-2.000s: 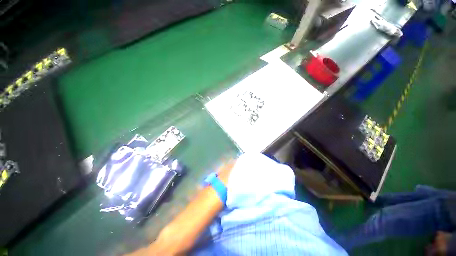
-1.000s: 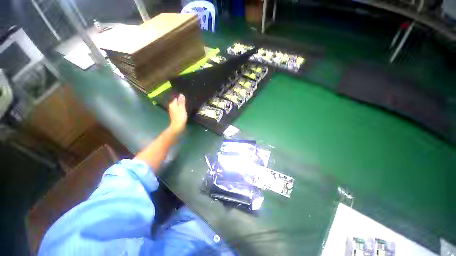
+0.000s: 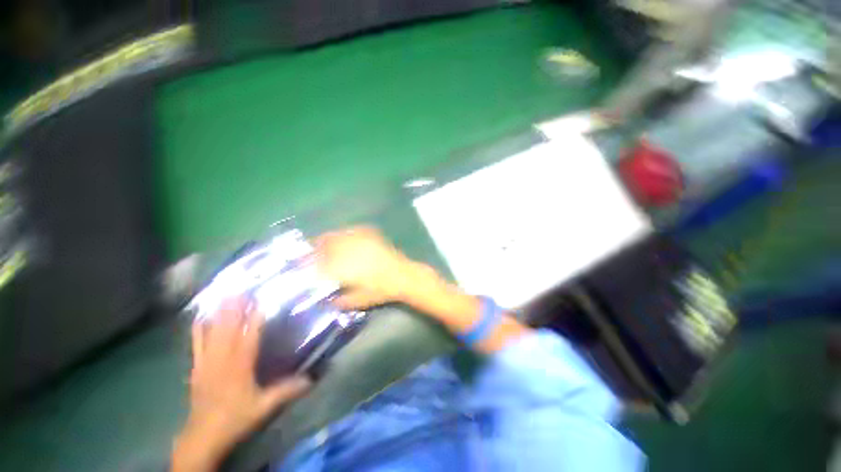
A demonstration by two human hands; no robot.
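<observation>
The frame is blurred. A loose pile of shiny silver-violet antistatic bags [image 3: 277,277] lies on the green bench in front of me. My left hand [image 3: 226,364] rests on the near left part of the pile, fingers on the film and thumb spread to the right; no item shows in it. My right hand [image 3: 360,267], with a blue band on the wrist, is at the upper right side of the pile, palm down. Its fingertips meet the film, and whether it grips a bag or a board there is hidden by the hand and blur.
A white sheet [image 3: 535,221] lies right of the pile, with a red ring-shaped roll [image 3: 651,173] beyond it. Black foam [image 3: 83,212] is at the left, with a blurred row of yellow-topped boards [image 3: 101,74] at its far edge. More boards [image 3: 705,309] sit on a black surface at the lower right.
The view has swung back right from the cardboard stack. My left hand has moved from the black foam's edge onto the bag pile. My right hand has come into view at the pile.
</observation>
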